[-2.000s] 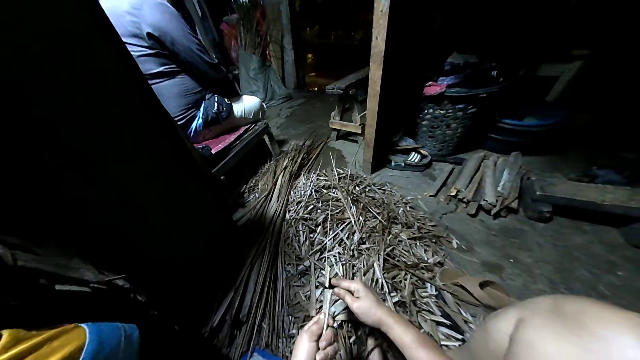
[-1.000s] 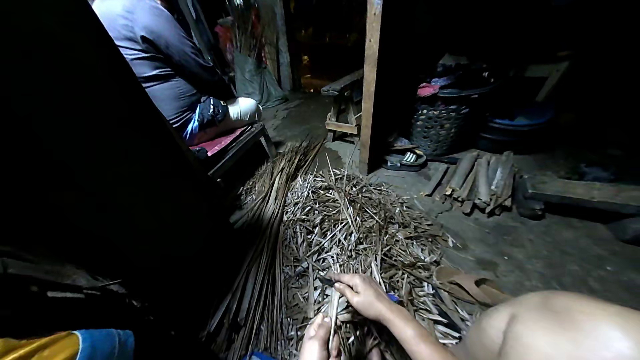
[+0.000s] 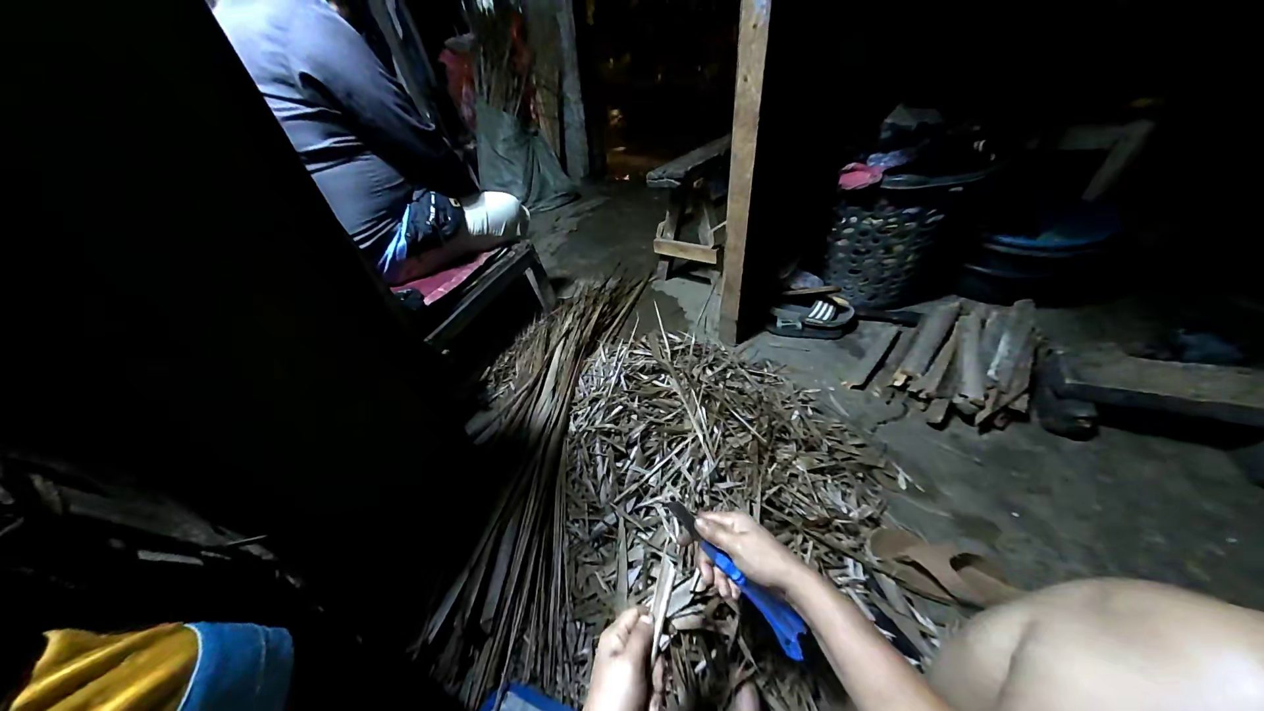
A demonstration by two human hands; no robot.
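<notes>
My left hand (image 3: 624, 657), at the bottom centre, pinches a pale, narrow strip of dry leaf (image 3: 662, 597) that points up and away. Just above and to its right, my right hand (image 3: 743, 553) is closed on a knife (image 3: 683, 517) with a short dark blade; a blue strip (image 3: 755, 597) trails from that hand along the forearm. The blade lies close to the strip's far end; whether they touch is unclear. Beneath both hands spreads a heap of dry leaf scraps (image 3: 731, 425). Long dry leaf strips (image 3: 523, 474) lie in a bundle along its left side.
A person (image 3: 346, 128) sits on a low bench (image 3: 484, 296) at upper left. Beyond the heap stand a wooden post (image 3: 746, 168), a sandal (image 3: 815, 316) and a woven basket (image 3: 882, 247). Split firewood (image 3: 973, 360) lies at right. A brown slipper (image 3: 938, 565) rests near my bare knee (image 3: 1106, 642).
My right hand has turned, and the blade and blue strip show more plainly than before. My left hand still holds a pale strip. The seated person stays in place.
</notes>
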